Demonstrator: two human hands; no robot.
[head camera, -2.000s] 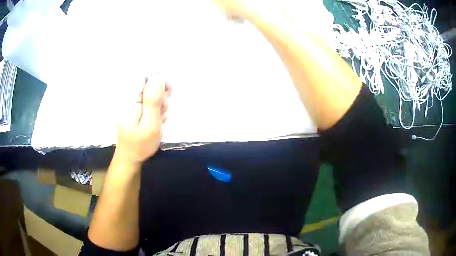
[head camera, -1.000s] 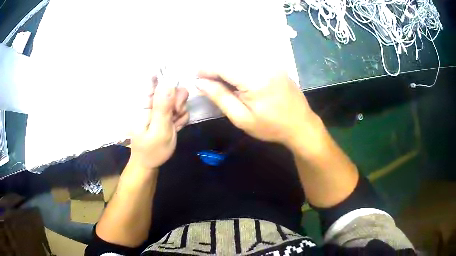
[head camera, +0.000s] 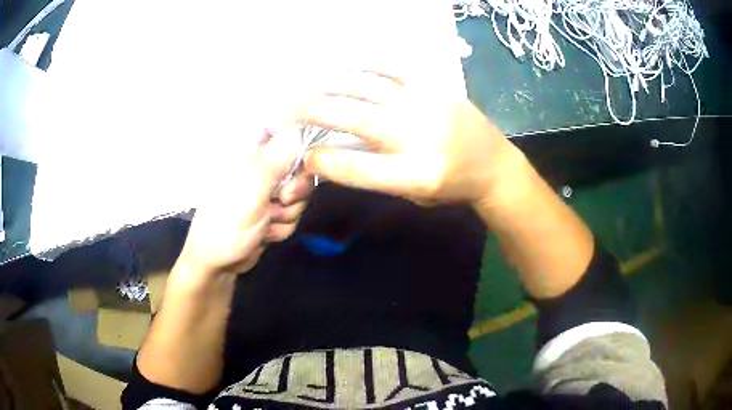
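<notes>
A small white cable bundle (head camera: 321, 136) shows between my two hands, in front of my body at the near edge of the white sheet stack (head camera: 160, 96). My left hand (head camera: 249, 192) is closed around its left end, fingers curled. My right hand (head camera: 417, 144) lies over its right part, with thumb below and fingers above. Its loops are partly hidden by my fingers and washed out by glare. I cannot tell whether a bag or tie is on it.
A loose pile of white cables (head camera: 610, 40) lies on the green bench (head camera: 538, 96) at the upper right, one cord hanging past the edge. Open cartons (head camera: 124, 327) stand below the bench at the lower left, with a whitish clump (head camera: 132, 287) inside.
My right hand has come from the far side of the stack back to my left hand and now closes on the bundle. The view has shifted, showing less of the loose pile.
</notes>
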